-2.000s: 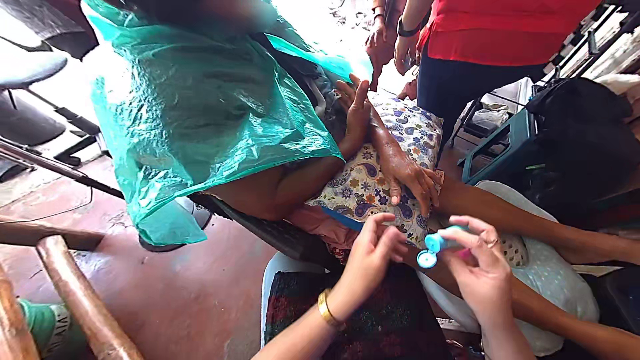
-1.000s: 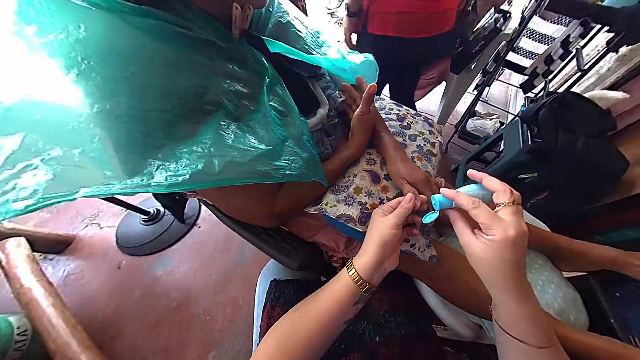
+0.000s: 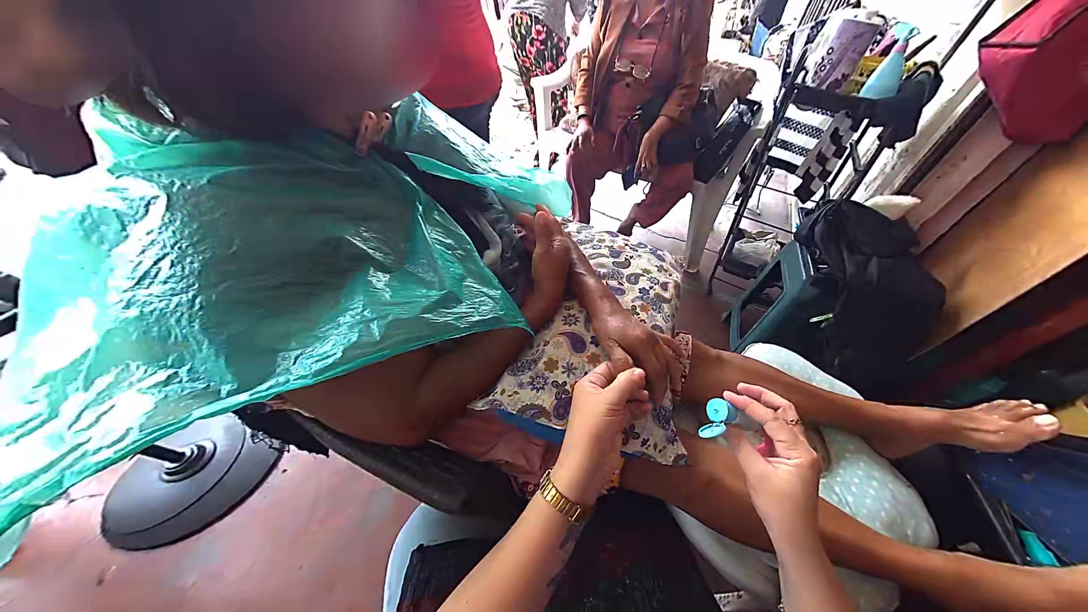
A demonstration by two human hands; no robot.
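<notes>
A small bottle with an uncapped blue flip-top [image 3: 718,416] is held in my right hand [image 3: 778,446], its lid hanging toward my left hand. My left hand [image 3: 602,412], with a gold watch or bracelet at the wrist, has its fingers curled together beside the other person's hand [image 3: 636,340]; whether it grips anything cannot be told. That person's arms rest on a paisley-patterned pillow [image 3: 544,365] across the lap, one hand over the other forearm. A green translucent plastic sheet [image 3: 280,280] covers the upper body.
The person's bare legs [image 3: 901,425] stretch right over a dotted pale cushion [image 3: 884,493]. A black bag [image 3: 867,280] lies on a dark green stool [image 3: 769,297]. A black round base [image 3: 191,476] stands on the floor at left. Another person [image 3: 637,110] sits behind, near a folding rack [image 3: 799,144].
My right hand has moved away from my left, and the bottle with it. The view has shifted, showing the seated person behind.
</notes>
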